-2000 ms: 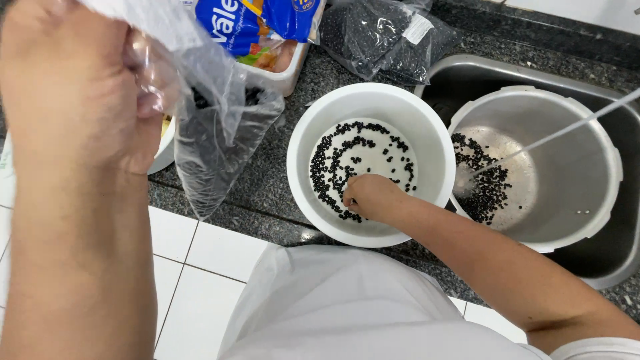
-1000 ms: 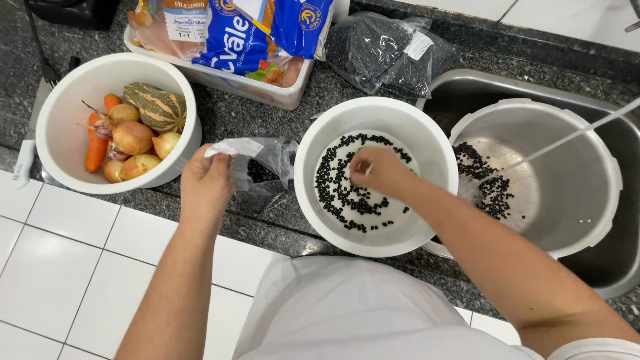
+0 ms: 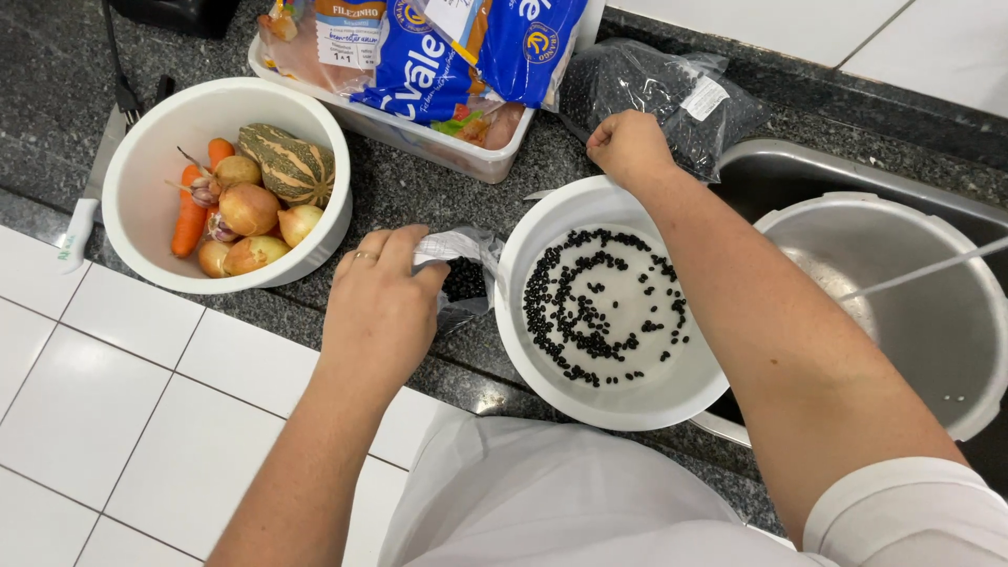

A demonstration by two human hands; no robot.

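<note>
My left hand (image 3: 386, 295) grips the edge of an opened clear plastic bag (image 3: 457, 244), which stands on the counter with black beans (image 3: 465, 279) inside. Just right of it is a white plastic bowl (image 3: 516, 315) with black beans (image 3: 587, 315) scattered in rings over its bottom. Above the bowl's far rim is my right hand (image 3: 630, 150), its fingers curled at the near left edge of a full, sealed bag of black beans (image 3: 661, 94); whether they pinch anything is not clear. Past my right forearm, a metal pot (image 3: 921, 315) sits in the sink, its beans mostly hidden.
A white bowl (image 3: 126, 205) holds onions, carrots, garlic and a striped squash. Behind it, a white tray (image 3: 425, 142) carries packs of chicken (image 3: 441, 63). A white-handled knife (image 3: 77, 236) lies at the left by a black cable. The steel sink's rim (image 3: 850, 153) is at the right.
My right hand has left the inside of the bowl of beans and moved up to the sealed bag. My left hand has lowered the opened bag, held high at first, to the counter.
</note>
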